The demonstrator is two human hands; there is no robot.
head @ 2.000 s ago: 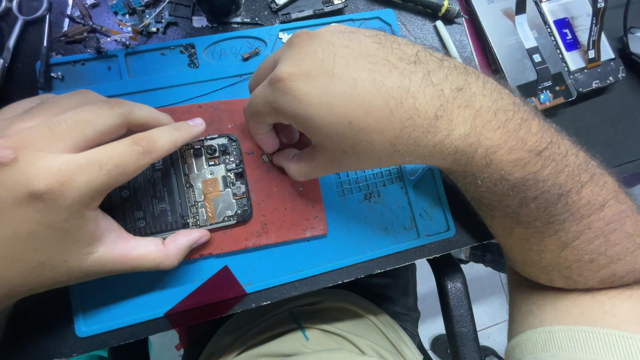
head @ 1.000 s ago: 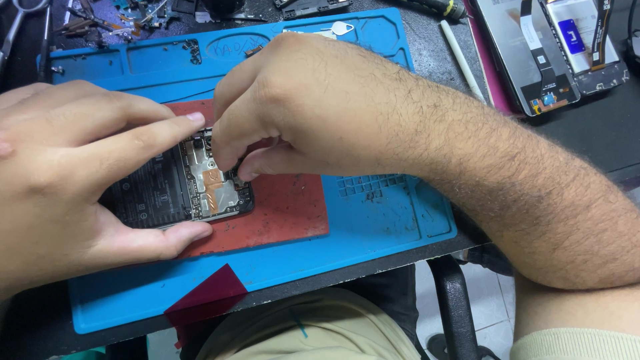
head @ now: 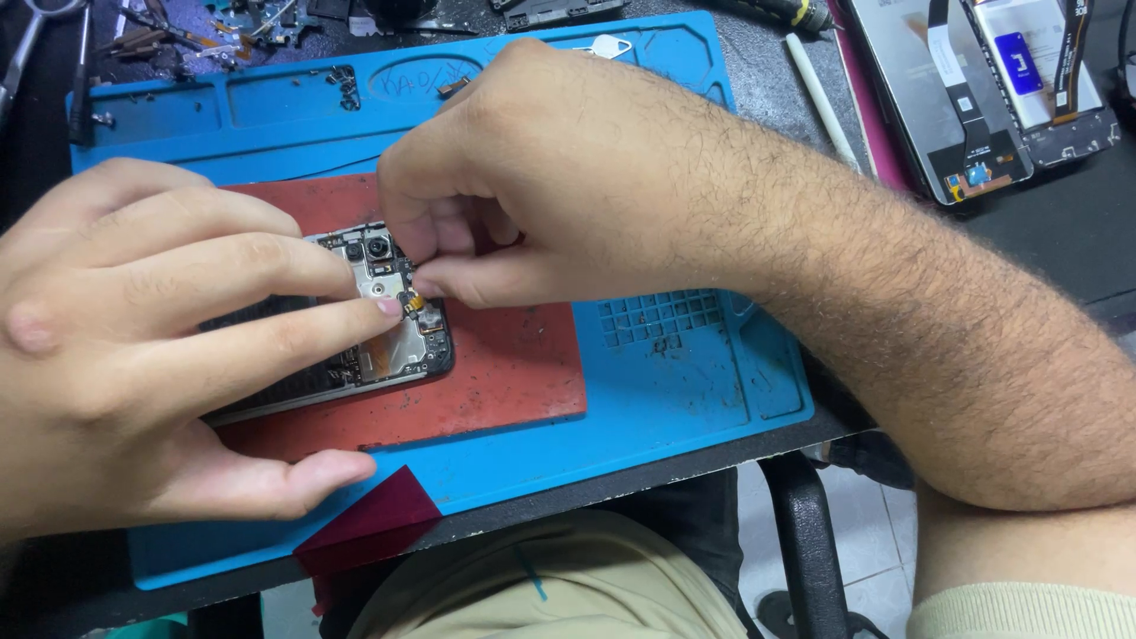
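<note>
An opened smartphone (head: 390, 342) lies on a red pad (head: 524, 373), its camera modules and inner boards showing at the right end. My left hand (head: 195, 311) reaches over the phone's left part, index fingertip down on the boards beside a small gold flex connector (head: 415, 303), thumb apart over the pad's lower edge. My right hand (head: 497, 204) is at the phone's upper right corner, thumb and fingers curled close together, the thumb tip near that connector. Whether something small sits between the right fingertips is hidden.
The red pad rests on a blue silicone repair mat (head: 657, 399). Loose phone parts (head: 257, 22) and tweezers (head: 31, 44) lie behind. A white stick (head: 821, 102) and disassembled phone screens (head: 941, 98) are at the right. Dark red film (head: 373, 524) hangs over the front edge.
My left index fingertip has moved from the phone's upper edge onto its boards, and the thumb has left its lower edge. My right hand moved left from the bare pad to the phone.
</note>
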